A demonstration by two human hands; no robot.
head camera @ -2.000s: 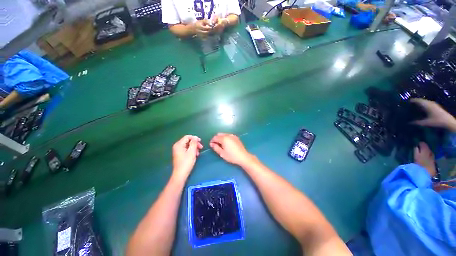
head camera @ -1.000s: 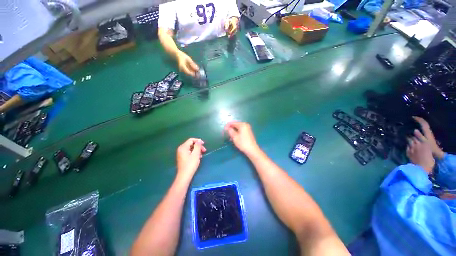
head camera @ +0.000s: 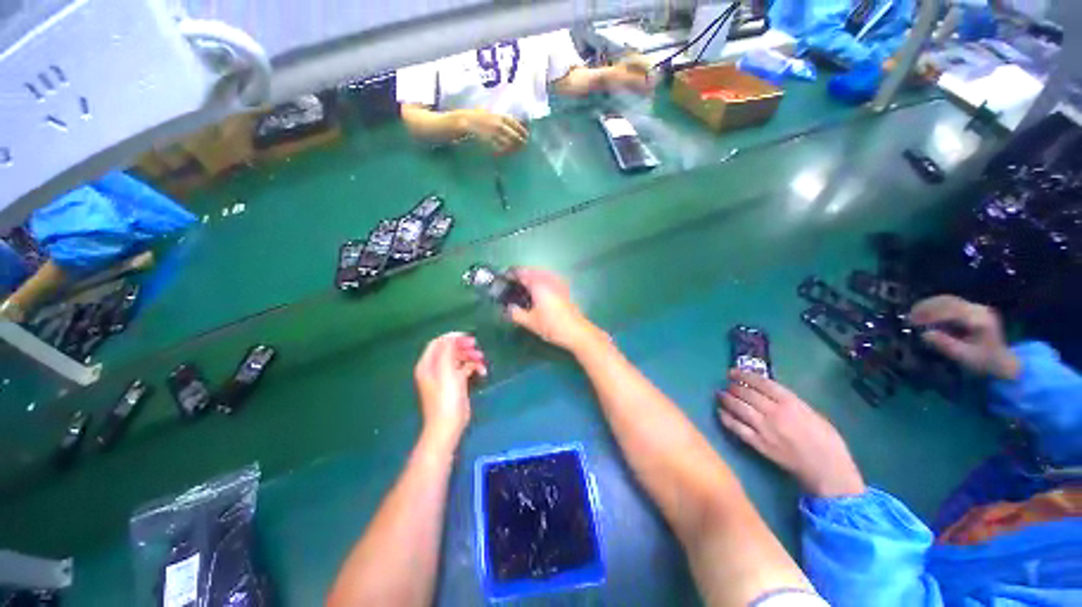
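Note:
My right hand point(head camera: 548, 308) is closed on the near end of a black phone half-assembly point(head camera: 484, 279), at the belt in the middle of the view. My left hand point(head camera: 450, 358) is to its left and nearer me, fingers curled. Whether it holds a small part cannot be told. The blue parts bin point(head camera: 481, 522), with small dark parts point(head camera: 536, 516) in it, sits between my forearms. Another phone half-assembly point(head camera: 749, 349) lies to the right, its near end under a neighbour's hand point(head camera: 783, 425).
Several phone units point(head camera: 392, 244) lie in a cluster across the belt, and several more point(head camera: 190, 389) at the left. A zip-lock bag point(head camera: 214, 534) is at the near left. Black frames point(head camera: 860, 320) are piled at the right by the neighbour. A person point(head camera: 492, 89) sits opposite.
My right hand has taken hold of a phone half-assembly at the belt. The right neighbour's hand has reached onto the single phone. The opposite person's hand has drawn back from the belt.

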